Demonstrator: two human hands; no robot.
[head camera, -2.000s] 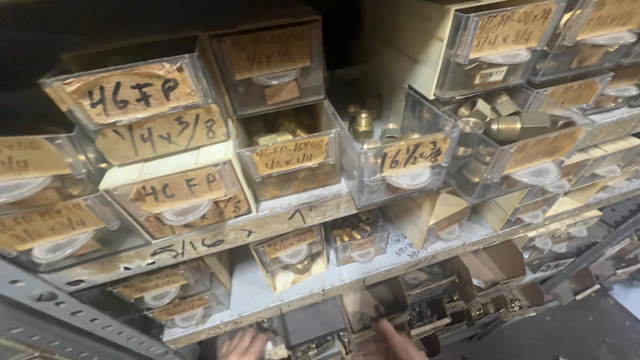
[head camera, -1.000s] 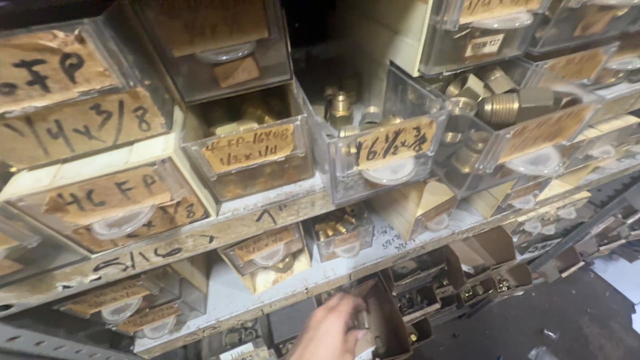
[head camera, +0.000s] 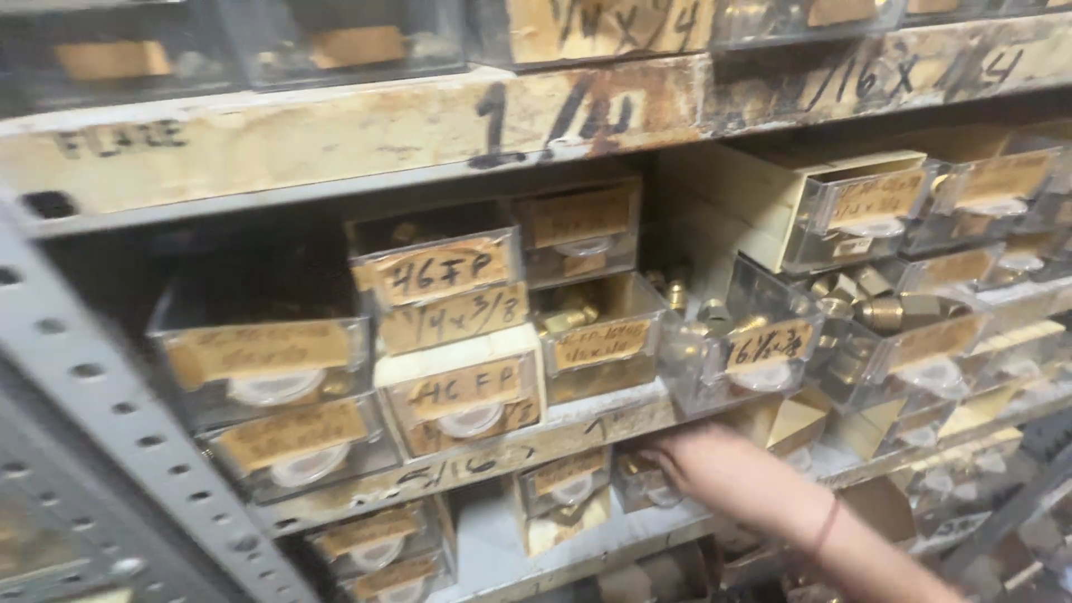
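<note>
My right hand (head camera: 682, 456) reaches in from the lower right, its fingers at a small clear plastic bin (head camera: 645, 486) with brass fittings on the lower shelf. The fingertips are partly hidden in the bin, so I cannot tell whether they hold a fitting. Just above the hand, a clear bin (head camera: 703, 368) of brass fittings juts over the shelf edge. Left of the hand stands another small labelled bin (head camera: 574, 494). My left hand is out of view.
A perforated metal shelf post (head camera: 151, 440) rises at the left. Above runs a worn shelf edge (head camera: 377, 126) with handwritten sizes. An open bin of large brass fittings (head camera: 888, 352) is at the right, and cardboard boxes (head camera: 879, 507) sit lower down.
My right hand has gone from the lower boxes to the small bin of brass fittings. The left hand, seen two seconds ago, is out of view. The view has shifted up and left.
</note>
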